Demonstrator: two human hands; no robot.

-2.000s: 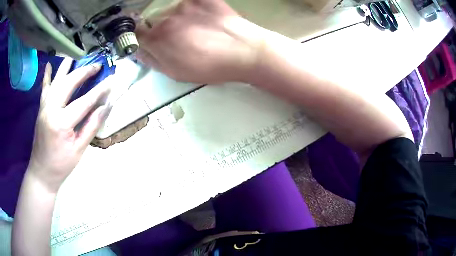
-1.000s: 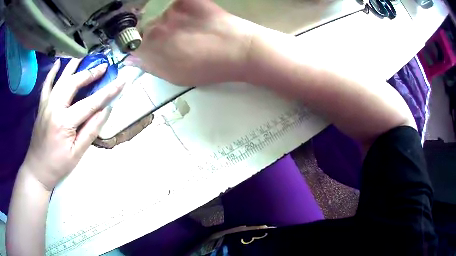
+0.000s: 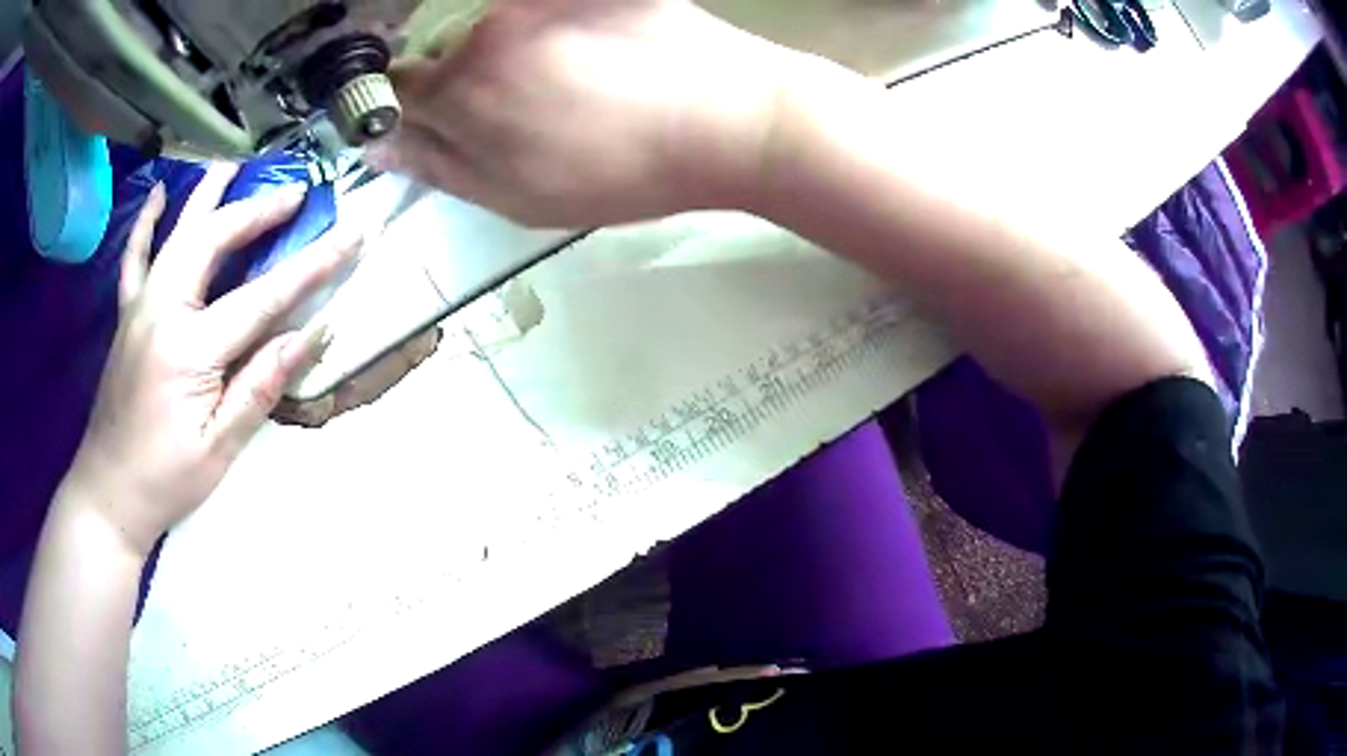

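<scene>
The purple-blue shell fabric (image 3: 281, 236) lies under my left hand, beside the presser foot (image 3: 318, 160) of the cream sewing machine (image 3: 141, 74). My left hand (image 3: 200, 347) lies palm down with its fingers spread, fingertips on the fabric and its pale edge. My right hand (image 3: 554, 118) is bent close to the needle area, just right of the knurled tension dial (image 3: 365, 107). Its fingertips are partly hidden by the machine head and blurred; a thin dark tool may be at them, but I cannot tell what it holds.
A turquoise oval (image 3: 68, 177) is left of the needle. Dark-handled scissors (image 3: 1115, 21) lie at the table's far right. The worn table (image 3: 443, 502) has a ruler scale along its front edge. A quilted purple panel (image 3: 1204, 273) hangs at the right, near a pink plastic object (image 3: 1300, 160).
The view has shifted slightly. My left hand stays spread on the fabric, and my right hand stays beside the needle area with small movements. More blue fabric shows between my left fingers than two seconds ago.
</scene>
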